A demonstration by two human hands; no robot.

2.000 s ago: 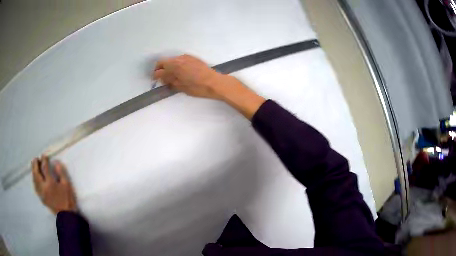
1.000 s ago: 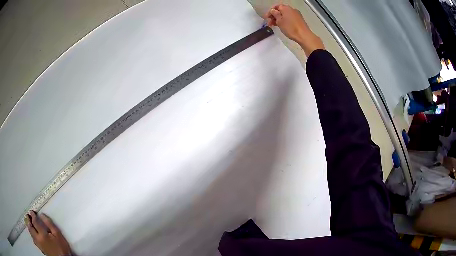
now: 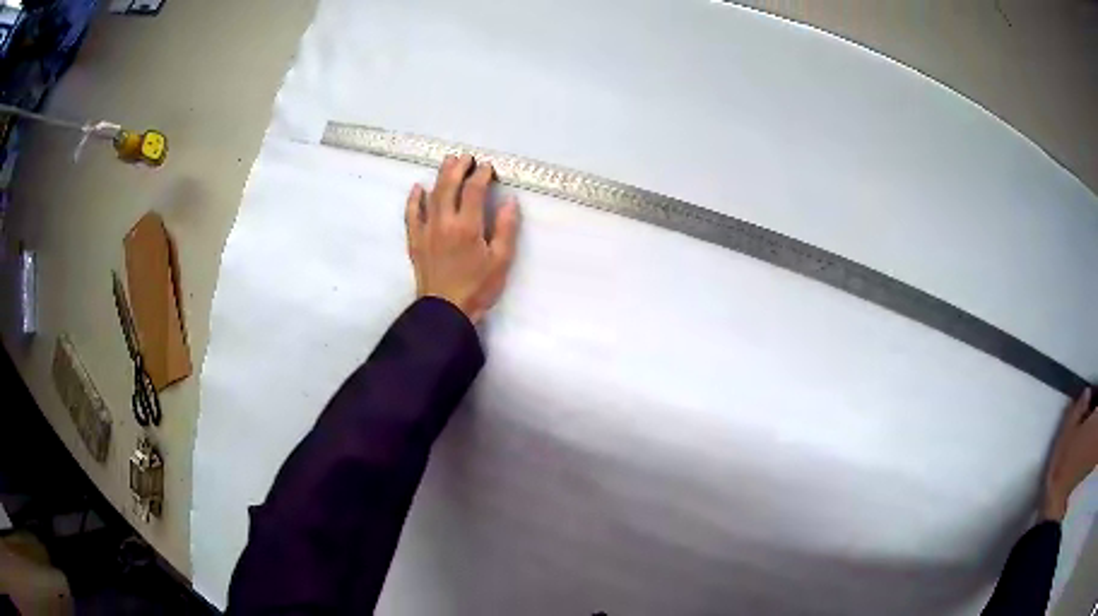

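Observation:
A large white sheet (image 3: 674, 96) covers most of the table. A long steel ruler (image 3: 722, 232) lies across it and looks curved by the lens. My left hand (image 3: 460, 238) lies on the sheet with its fingers apart, fingertips on the ruler's lower edge near its left end. My right hand (image 3: 1072, 451) is at the right picture edge, partly cut off, with its fingertips at the ruler's other end. Whether it holds a pen cannot be seen.
On the beige table (image 3: 241, 72) at the left lie black-handled scissors (image 3: 146, 391), a brown strip (image 3: 157, 301), a small metal item (image 3: 146, 479), a greyish flat strip (image 3: 82, 397) and a yellow round item (image 3: 142, 147) on a pale cord.
The view has swung to the left, so the table's left side and its tools now show. My left hand is farther from the ruler's near end. The rail has left the picture.

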